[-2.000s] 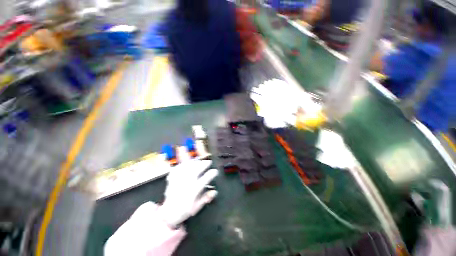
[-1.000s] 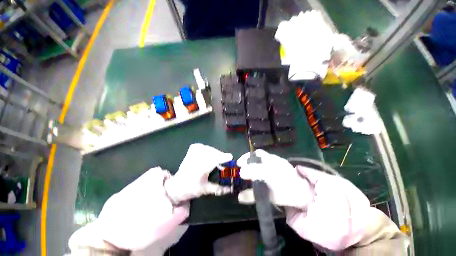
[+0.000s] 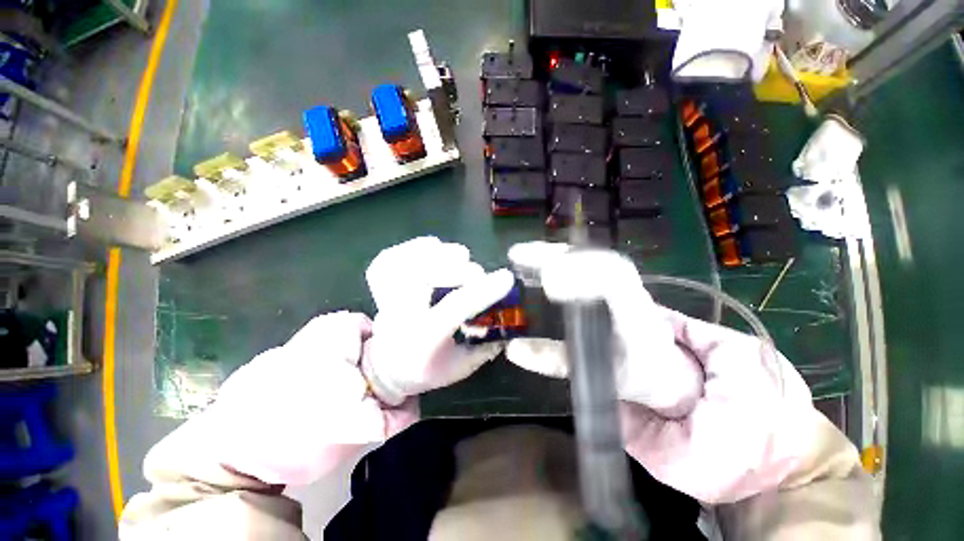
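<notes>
My left hand (image 3: 428, 317), in a white glove, grips a wound coil component (image 3: 505, 319) with orange winding and a dark blue edge at the front of the bench. My right hand (image 3: 613, 306), also gloved, holds a long grey dispensing syringe (image 3: 598, 412). The syringe is blurred; its thin needle (image 3: 578, 217) points away from me, towards the rows. The right fingertips are close to the component; whether they touch it I cannot tell. The white holding fixture (image 3: 307, 207) lies at the left with two blue-topped coil components (image 3: 396, 122) at its right end and yellow-green clamp pads (image 3: 220, 169) showing further left.
Rows of black coil components (image 3: 518, 153) stand beyond my hands, with a side row (image 3: 714, 174) showing orange windings. A black box (image 3: 603, 19) is behind. A clear hose (image 3: 729, 301) curves at the right. A thin stick (image 3: 776, 283), white wipe (image 3: 830, 153) and yellow tray (image 3: 782, 87) lie right.
The view has tilted down onto the bench. Two seconds ago my left hand was at the fixture; now it holds a component near me. Since one second ago the left fingers cover more of it.
</notes>
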